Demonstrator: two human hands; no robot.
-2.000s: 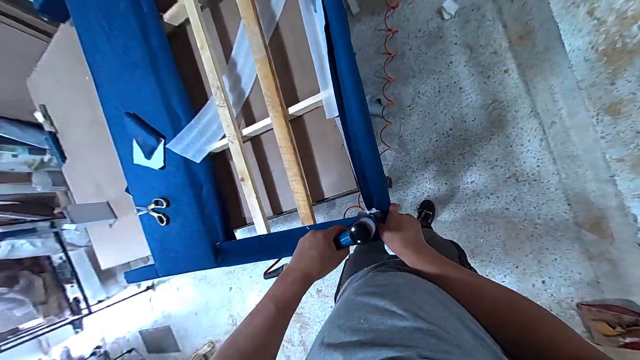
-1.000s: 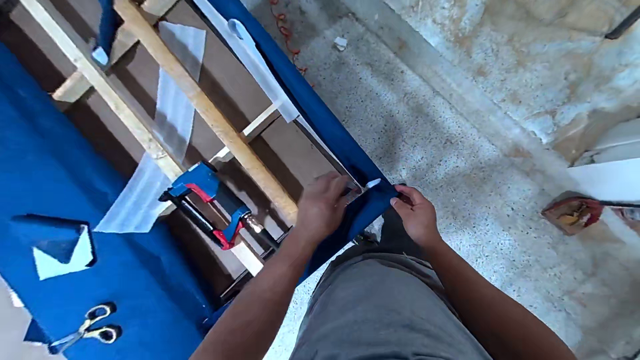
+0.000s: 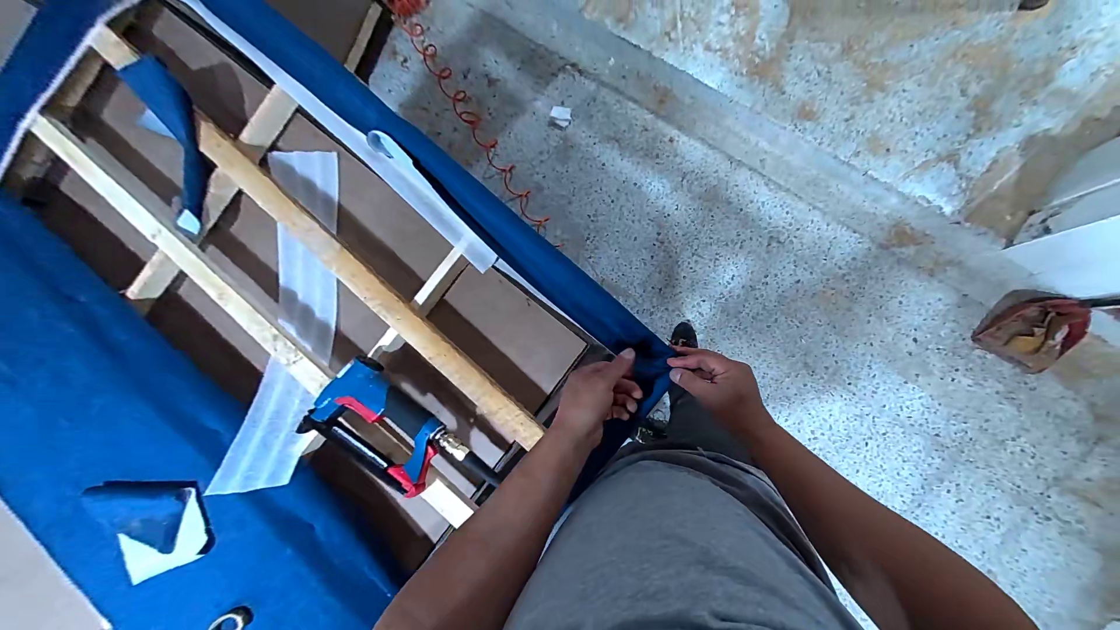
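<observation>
My left hand (image 3: 597,393) presses its fingers on the blue fabric (image 3: 525,249) at the near corner of a wooden frame. Just right of it, my right hand (image 3: 716,383) pinches the fabric's edge between thumb and fingers. A blue, black and red pneumatic staple gun (image 3: 382,423), with a hose fitting, lies on the slats left of my left forearm. Pale wooden slats (image 3: 367,284) run across the frame, with white foam strips (image 3: 308,254) among them. Whether my left hand grips a fold or only presses cannot be seen.
An orange coiled air hose (image 3: 477,131) lies along the frame's far side on the speckled floor (image 3: 840,350). A fabric scrap (image 3: 162,529) and part of a scissors handle (image 3: 232,619) rest on blue fabric at lower left. An open bag (image 3: 1032,331) stands at right.
Two seconds ago my hands were around a dark, blue-marked tool at the frame's corner; the staple gun now lies on the slats and both hands are on the fabric. The view has turned.
</observation>
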